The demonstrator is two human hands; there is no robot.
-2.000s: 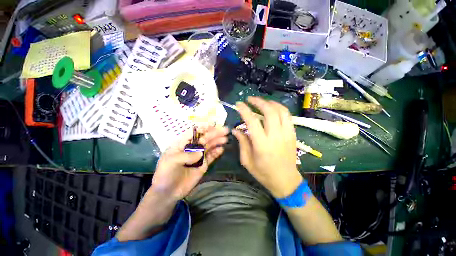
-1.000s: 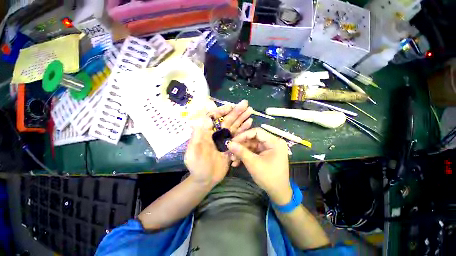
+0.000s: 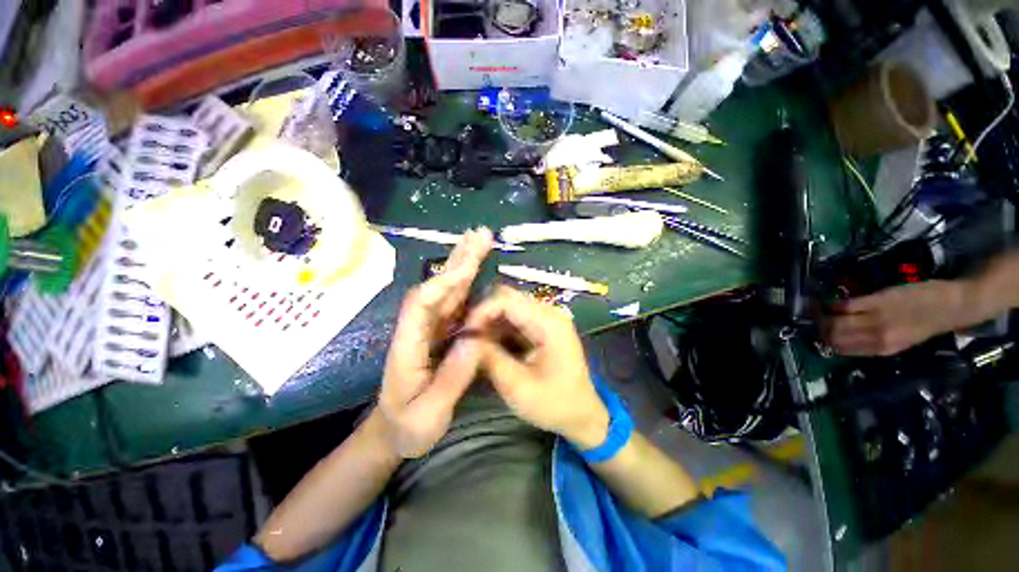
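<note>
My left hand (image 3: 419,374) and my right hand (image 3: 534,363) meet in front of my lap at the bench's front edge. The left fingers are stretched out and the right fingers are curled against that hand. Whatever may lie between them is hidden. A small dark piece with a gold-coloured spot (image 3: 437,268) shows on the bench just past my left fingers. A black part (image 3: 284,227) sits inside the whitish tape roll (image 3: 342,196) on the sticker sheet (image 3: 268,355).
Thin tools, a cream-white scraper (image 3: 592,230) and a crumpled glue tube (image 3: 637,179) lie beyond my hands. White parts boxes (image 3: 492,65) and a pink organizer (image 3: 212,45) stand at the back. Another person's hand (image 3: 894,321) reaches in from the right.
The black device seen in my left palm is no longer visible. My hands have closed together. The view has turned right, and another person's hand now shows.
</note>
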